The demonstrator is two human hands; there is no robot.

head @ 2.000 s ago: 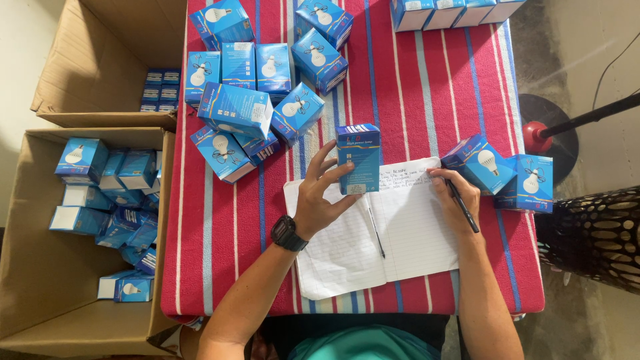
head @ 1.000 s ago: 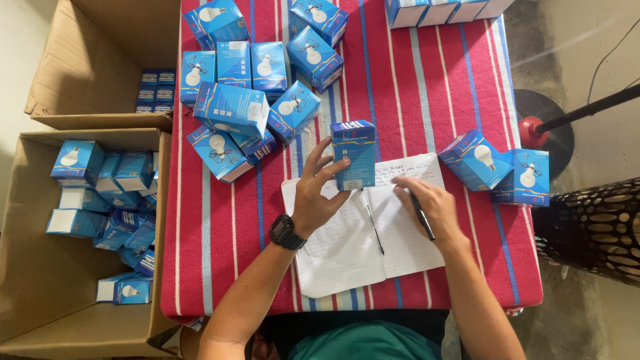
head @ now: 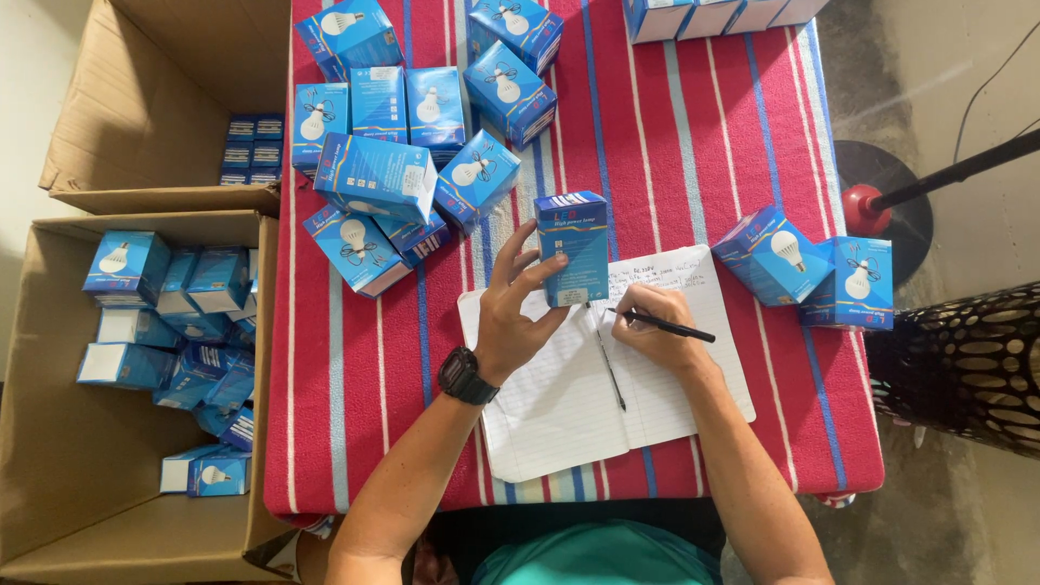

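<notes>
My left hand (head: pixel 520 305), with a black digital watch (head: pixel 468 376) at its wrist, holds a blue LED bulb box (head: pixel 572 252) upright over the top of an open lined notebook (head: pixel 552 414). In my right hand (head: pixel 662 329) is a black pen (head: pixel 670 327), its tip at the right page just below handwritten lines. A second, slim pen (head: pixel 611 366) lies along the notebook's fold. Two bulb boxes (head: pixel 772 256) rest against each other on the striped red cloth (head: pixel 642 162), right of the notebook.
Several bulb boxes (head: pixel 378 175) are heaped at the table's upper left, and a row of boxes (head: pixel 723 18) stands at the far edge. Left of the table are two cardboard cartons (head: pixel 89 520) holding more boxes. A black pole with a red joint (head: pixel 865 210) and a perforated black object (head: pixel 967 366) are at the right.
My right hand has moved left with the black pen, from the right page's outer edge to near the fold. My left hand still holds the box over the notebook.
</notes>
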